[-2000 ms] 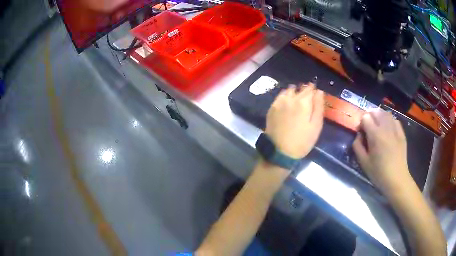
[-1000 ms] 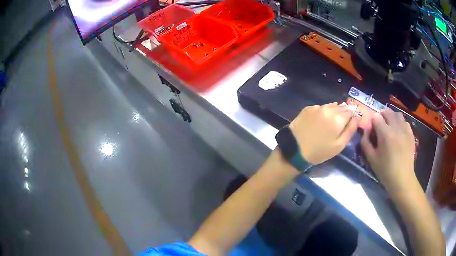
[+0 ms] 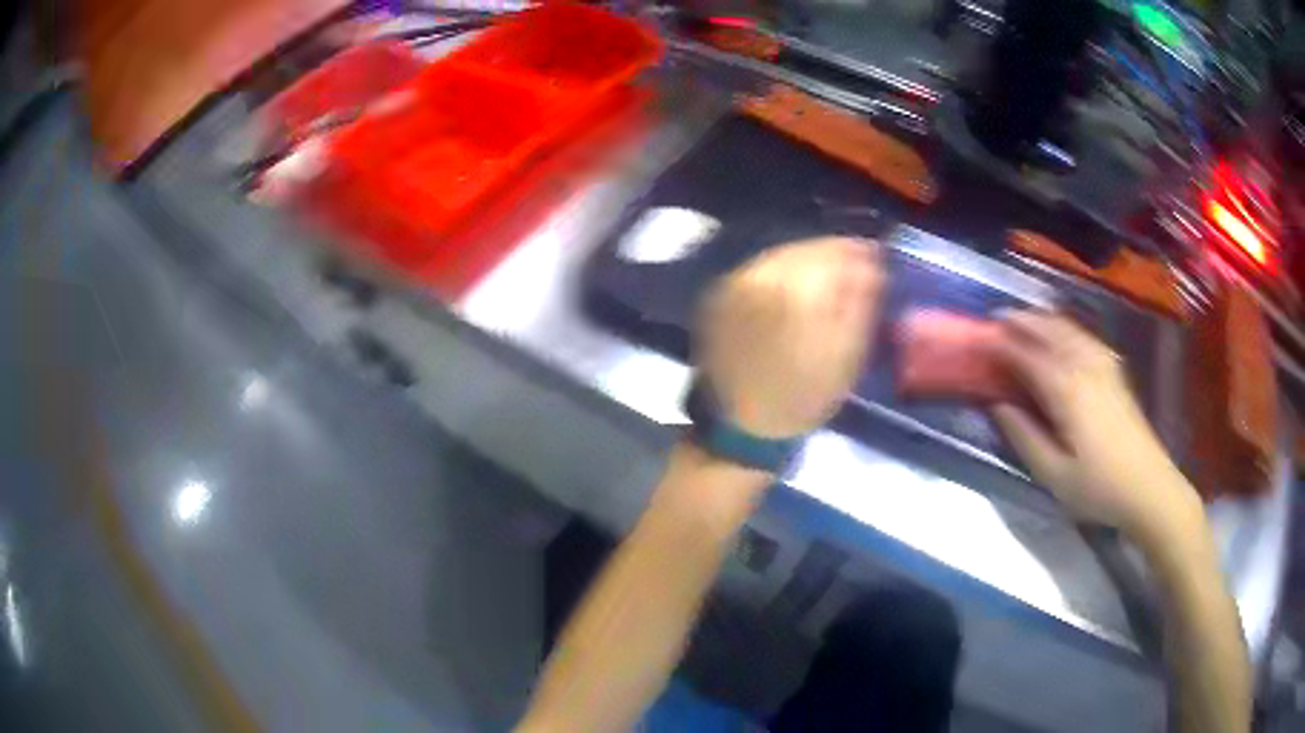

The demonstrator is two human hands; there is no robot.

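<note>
The frame is blurred by motion. My right hand [image 3: 1071,415] grips the right end of an orange-pink carrier plate [image 3: 947,355] above the black base block [image 3: 641,308]. My left hand [image 3: 790,332], with a dark watch at the wrist, is to the left of the plate and apart from it, over the block. Its fingers are curled and blurred, so whether it holds a small part cannot be told. A silver locating strip [image 3: 937,255] lies on the block behind the plate.
Red parts bins [image 3: 429,169] stand at upper left beside a screen [image 3: 172,65]. Orange guide plates [image 3: 837,141] line the block's rear. A black machine head [image 3: 1023,86] is behind, a carrier plate stack [image 3: 1228,394] at right, and a red light [image 3: 1238,229] glows there.
The camera view has shifted and blurred. My left hand has moved left, off the plate and away from my right hand. My right hand still holds the plate, whose left end now shows.
</note>
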